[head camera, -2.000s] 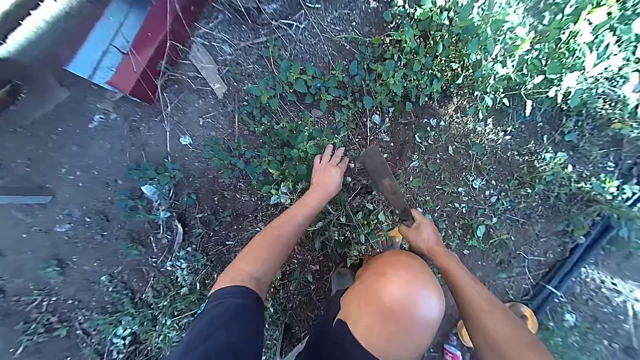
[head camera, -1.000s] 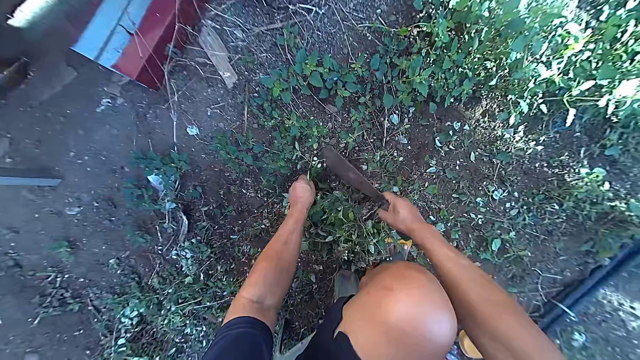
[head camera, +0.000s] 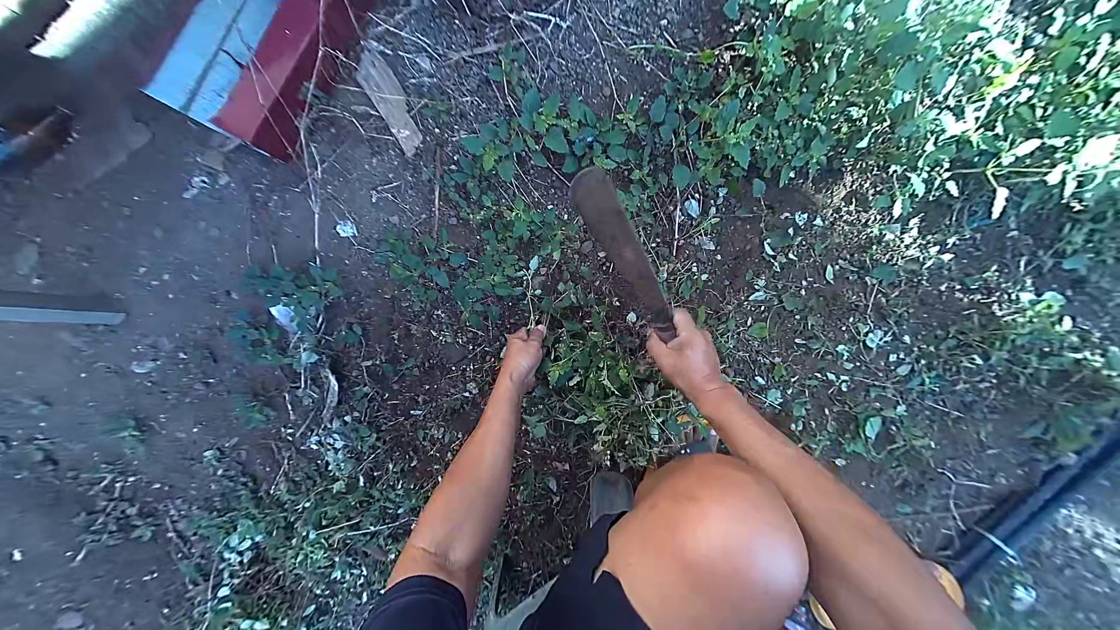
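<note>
My right hand (head camera: 687, 354) is closed around the handle of a machete (head camera: 619, 241) with a dark, worn blade, which points up and slightly left over low green weeds. To its left, my left hand (head camera: 523, 354) pinches a thin weed stem (head camera: 532, 293) between thumb and fingers. Leafy weeds (head camera: 599, 376) lie or grow between the two hands, just in front of my feet. The blade is apart from my left hand.
A red and light-blue painted object (head camera: 271, 87) stands at the upper left beside a flat wood piece (head camera: 389, 101). Dense weeds (head camera: 875, 96) fill the upper right. A black pipe (head camera: 1041, 503) runs along the lower right. My bent knee (head camera: 713, 542) is below.
My left hand was spread over the weeds two seconds ago; its fingers have closed and it has come back toward me. The machete blade has swung from pointing up-left to more upright.
</note>
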